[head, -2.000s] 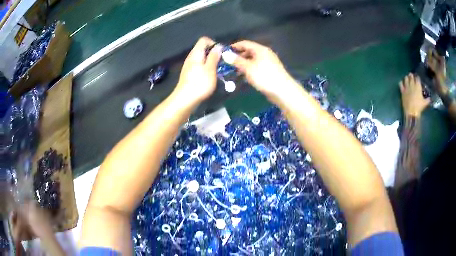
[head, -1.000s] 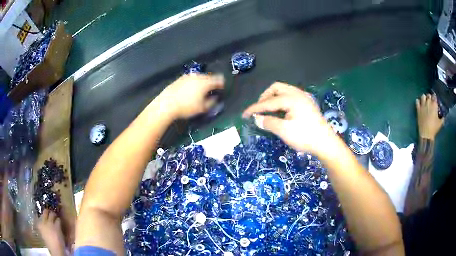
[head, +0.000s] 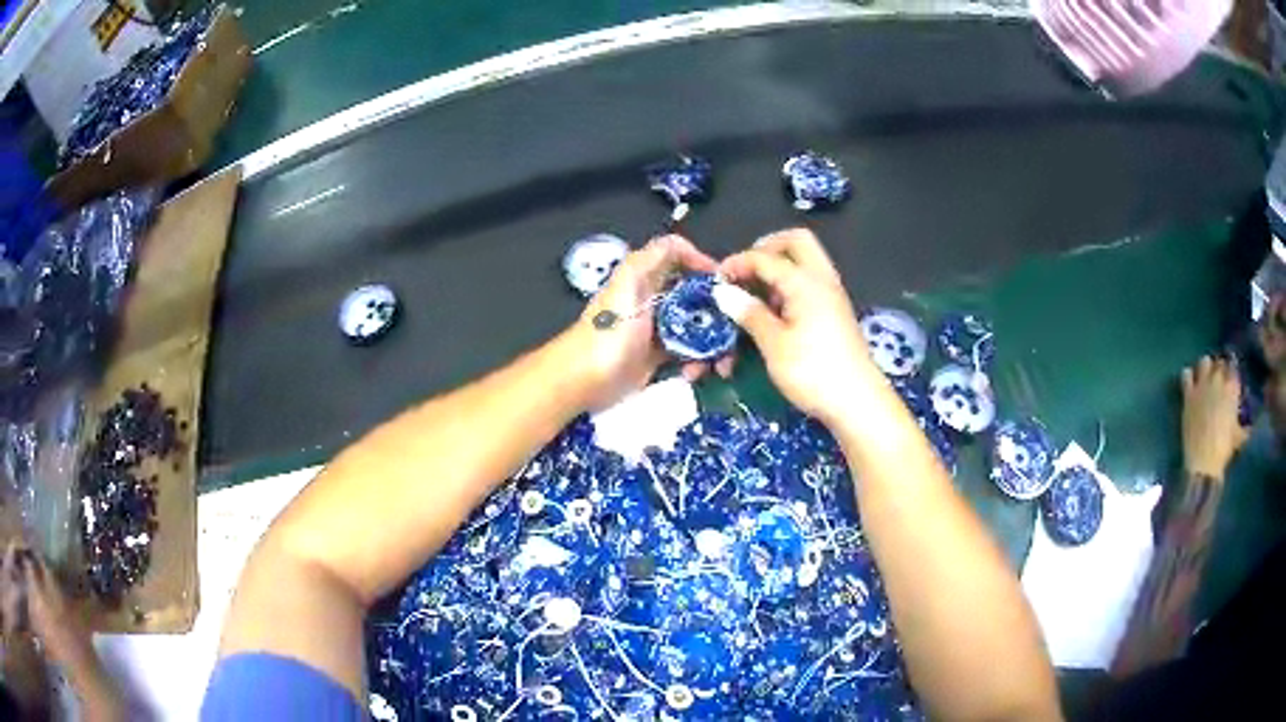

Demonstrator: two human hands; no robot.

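Note:
My left hand (head: 628, 325) holds a round blue circuit board unit (head: 695, 319) above the far edge of the heap. A thin lead with a small dark disc end hangs over my left palm. My right hand (head: 797, 317) touches the unit's upper right side, with thumb and fingers on a small white end disc (head: 732, 299). The large tangled heap of blue circuit boards (head: 705, 578) with white wires lies in front of me, below my hands.
Pale housings (head: 370, 313) and blue part-built units (head: 817, 179) sit on the dark conveyor belt (head: 466, 212). More units (head: 962, 399) lie at right near a white sheet (head: 1093, 592). Cardboard with dark pieces (head: 212, 423) is at left. Neighbours' hands show at both sides.
My hands have come together around a blue unit. A pale housing now shows on the belt beside my left hand. A pink striped object has come into view at upper right.

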